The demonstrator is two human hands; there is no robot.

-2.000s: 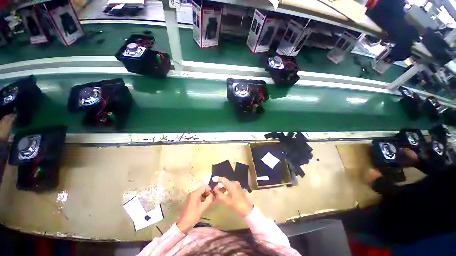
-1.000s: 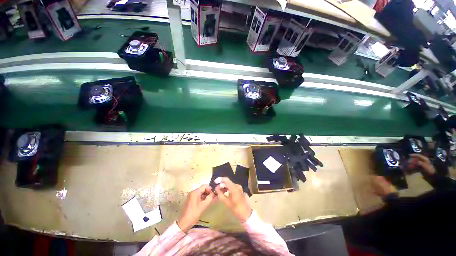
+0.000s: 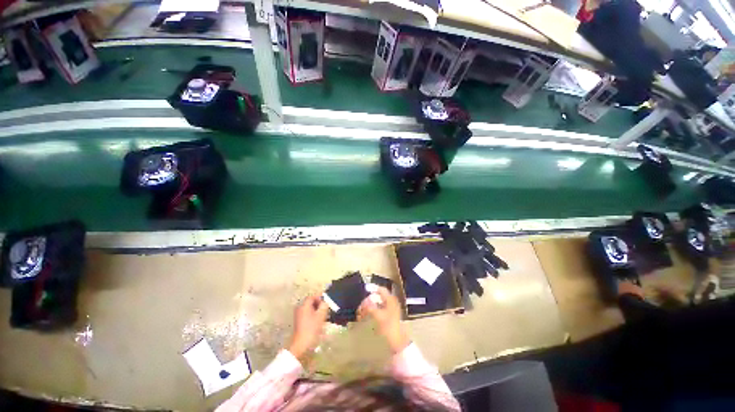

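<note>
A black foam pad (image 3: 347, 297) lies in front of me, with a small white slip at its left edge. My left hand (image 3: 309, 320) touches or holds its left edge. My right hand (image 3: 382, 312) is at its right side with something small and white at the fingertips. Another dark foam piece shows partly behind my right hand. A shallow open carton (image 3: 461, 309) with black foam and a white label inside is to the right. Black foam strips (image 3: 475, 251) are heaped beside it.
A white sheet (image 3: 201, 366) with a small dark item lies to the left. An opened speaker (image 3: 42, 278) sits at the bench's far left. More speakers are on the green belt (image 3: 298, 189). Another person's hand (image 3: 637, 298) is at speakers on the right. Retail boxes (image 3: 302, 48) stand behind.
My hands have moved apart, and a foam pad now shows between them. The nearer belt speakers sit slightly differently against the bench, and the view has shifted. The neighbour's hands have moved.
</note>
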